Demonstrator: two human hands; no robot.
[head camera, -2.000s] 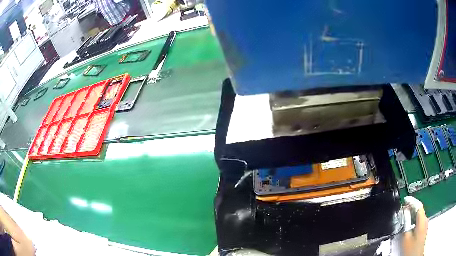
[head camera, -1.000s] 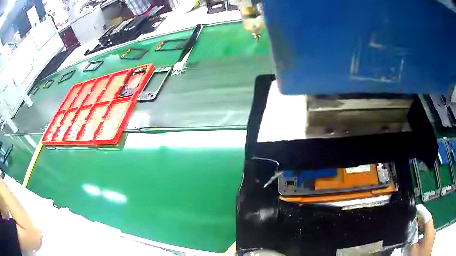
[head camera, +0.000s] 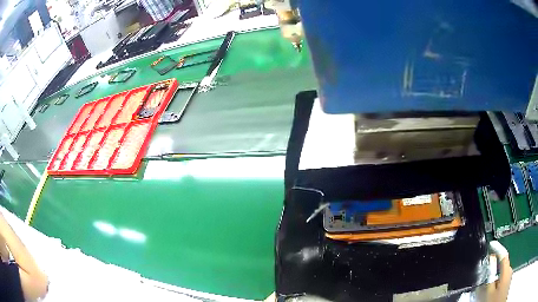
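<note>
A phone middle frame (head camera: 337, 223) with a blue patch lies in the orange press nest (head camera: 386, 215), in the black surround (head camera: 330, 265). The grey press head (head camera: 416, 138) is raised above it, under the blue press housing (head camera: 422, 56). My right hand (head camera: 500, 274) is at the right side of the press base, cut off by the bottom edge, with a white fingertip cover. Its grip is unclear. Only a small skin-coloured sliver, possibly my left hand (head camera: 271, 297), shows at the bottom edge left of the press.
A red tray (head camera: 100, 134) lies on the green belt (head camera: 236, 100), with a phone frame (head camera: 178, 105) at its right edge. Smaller frames (head camera: 122, 75) lie in a row behind. More frames (head camera: 519, 206) lie right of the press. A person's bare arm (head camera: 26, 265) is at lower left.
The camera view swung left, then slightly back, so the press sits further right than at first. The small rear frames shifted right relative to the red tray. The nest and press head look unchanged.
</note>
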